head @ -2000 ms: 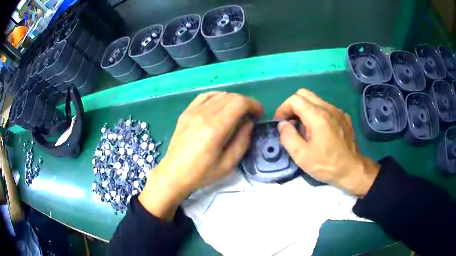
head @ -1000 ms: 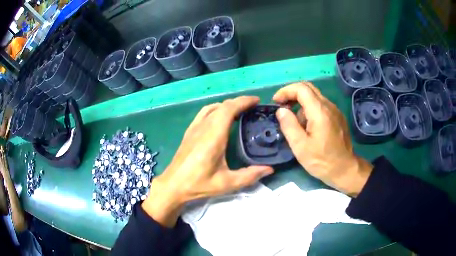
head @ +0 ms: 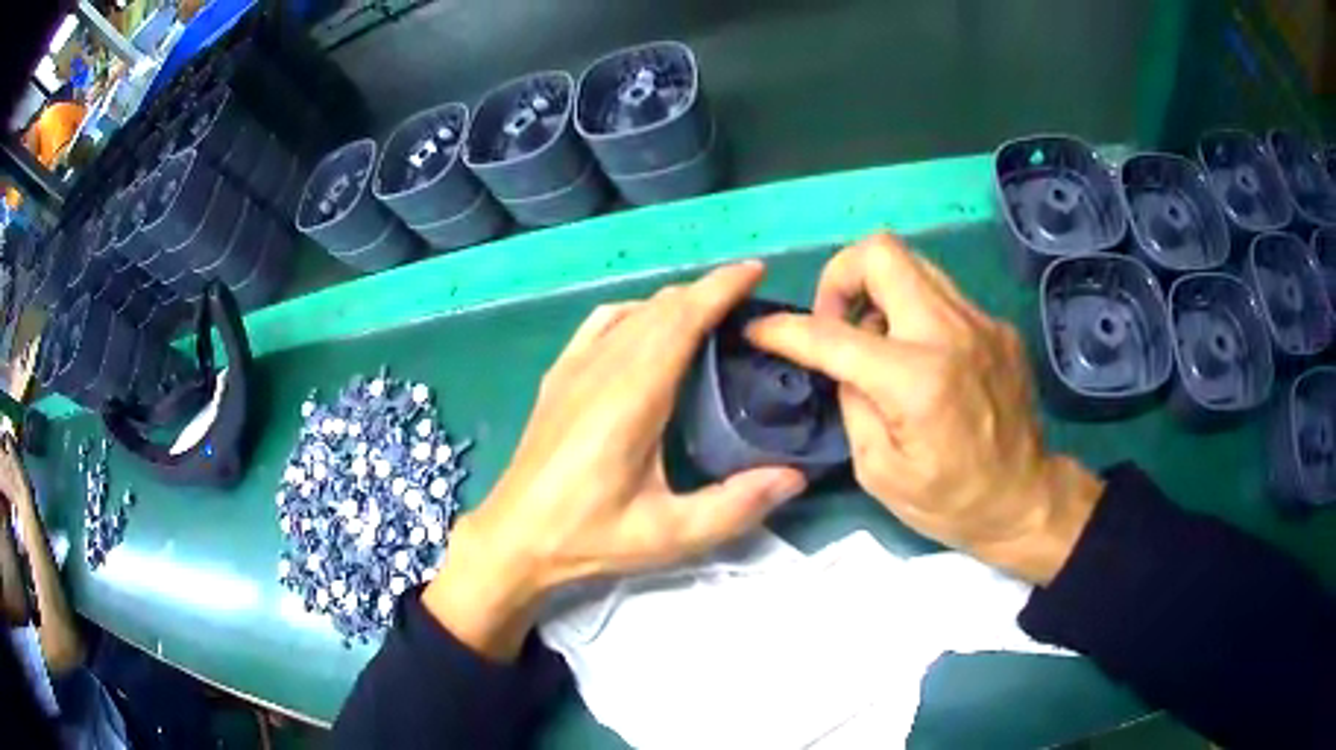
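Note:
A dark plastic housing (head: 784,396) stands open side up on the green bench, just beyond a crumpled white cloth (head: 747,659). Its central post shows. My left hand (head: 608,425) holds the housing around its left side, thumb at the near edge and fingers at the far left. My right hand (head: 938,396) reaches in from the right, with its index finger inside the housing near the far wall. The fingers hide that wall; I cannot tell whether a small part is under them. A pile of small grey-and-white fittings (head: 369,506) lies left of my hands.
Stacked housings (head: 645,125) stand behind the green ledge (head: 615,252), with more at far left. Separate open housings (head: 1106,330) stand in rows at right. A black handled part (head: 205,418) and a smaller scatter of fittings (head: 100,506) lie at left. A person's arm (head: 37,557) shows at far left.
My left hand has opened wider around the housing's left side, and the housing has moved slightly away from the cloth. My right index finger has moved from the rim to inside the housing.

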